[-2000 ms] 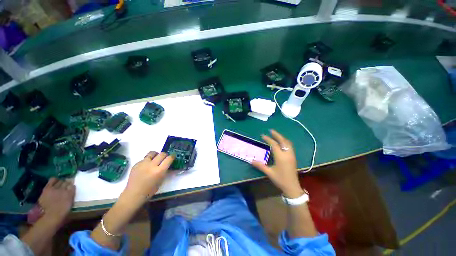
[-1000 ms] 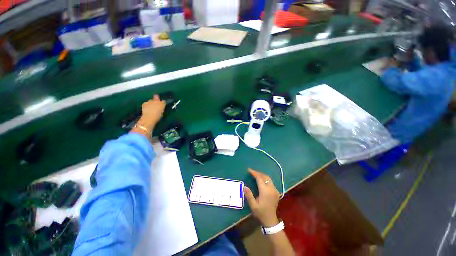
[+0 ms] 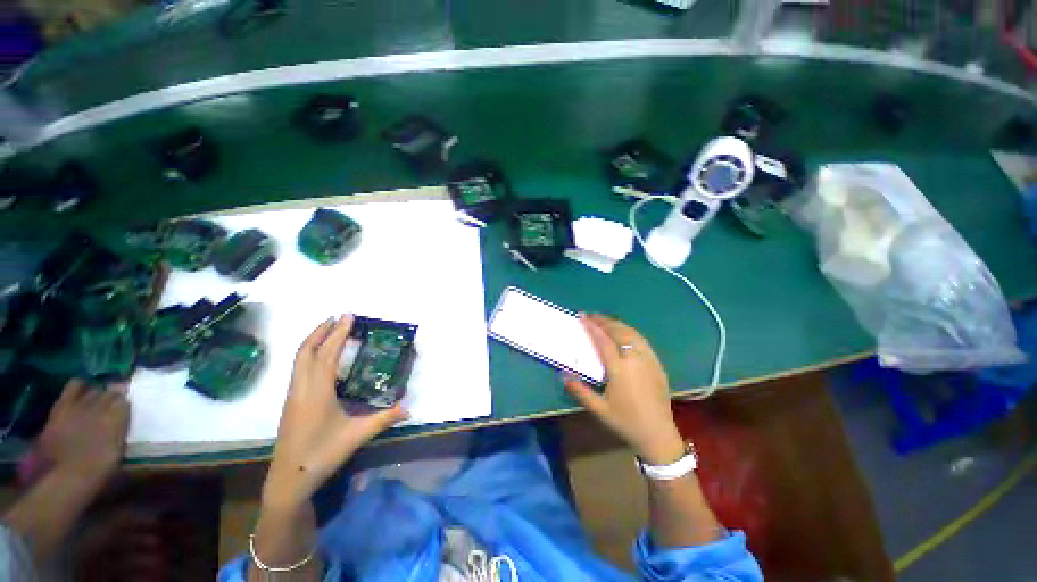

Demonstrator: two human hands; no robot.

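Note:
A black housing with a green circuit board inside point(image 3: 380, 362) is at the front of the white work sheet point(image 3: 438, 267). My left hand point(image 3: 321, 392) grips it from its left side, thumb along the near edge. A smartphone point(image 3: 546, 332) with a bright white screen lies tilted on the green bench, right of the sheet. My right hand point(image 3: 628, 381) holds the phone's right end between thumb and fingers. Loose green circuit boards point(image 3: 330, 235) lie on the sheet's back and left parts.
Fitted units point(image 3: 538, 231) stand behind the phone and along the bench. A white pad point(image 3: 600, 242), a white fan point(image 3: 721, 173) with a cable and a clear plastic bag point(image 3: 910, 267) are to the right. Another person's hand point(image 3: 85, 426) rests at the far left.
My left hand has come back from the rear of the bench, where it touched a black unit, to the housing on the sheet. My right hand has closed on the phone's end. The view has swung back left.

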